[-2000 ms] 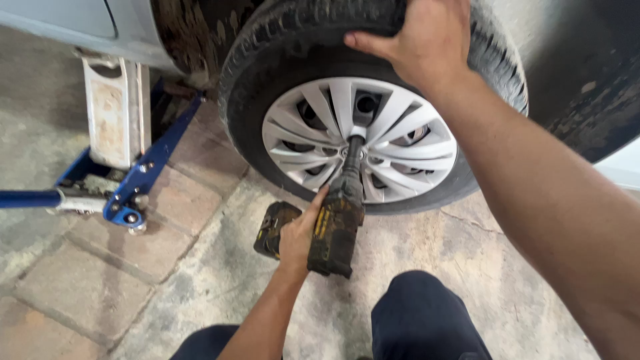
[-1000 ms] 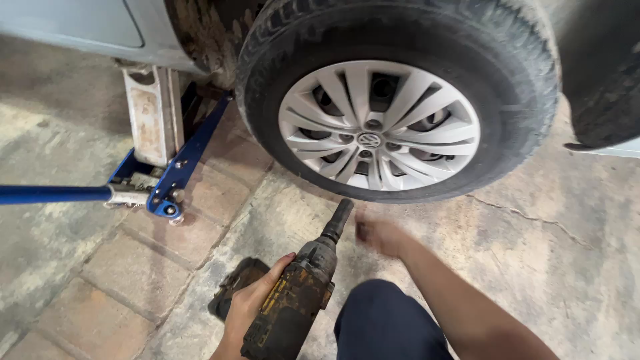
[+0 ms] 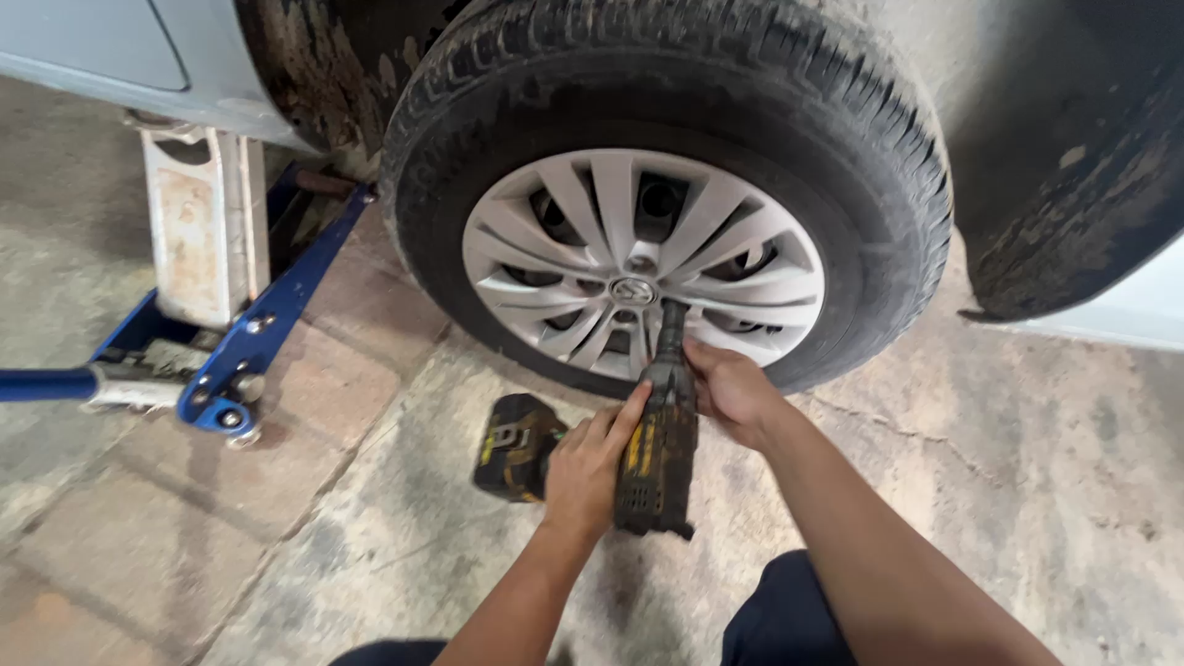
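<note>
My left hand (image 3: 592,462) grips the handle of a worn black-and-yellow cordless impact wrench (image 3: 655,462), its index finger lying along the housing. The battery pack (image 3: 518,449) sticks out to the left. A long dark socket (image 3: 672,328) on the wrench's nose points into the lug-bolt area right of the centre cap on the silver alloy wheel (image 3: 555,199). My right hand (image 3: 735,393) is curled against the right side of the wrench's nose, just behind the socket; its fingers are partly hidden. The black tyre (image 3: 860,185) surrounds the wheel. Whether the socket sits on a bolt cannot be told.
A blue and silver floor jack (image 3: 277,314) stands left of the wheel beneath the car's sill, its blue handle (image 3: 46,384) reaching to the left edge. The dark wheel-arch liner (image 3: 1064,176) is at the right. Paving bricks (image 3: 166,536) border the stained concrete floor (image 3: 934,518).
The wrench, pulled back from the wheel one second ago, has its socket against the wheel again. My right hand was on top of the tyre two seconds ago and is beside the wrench's nose now.
</note>
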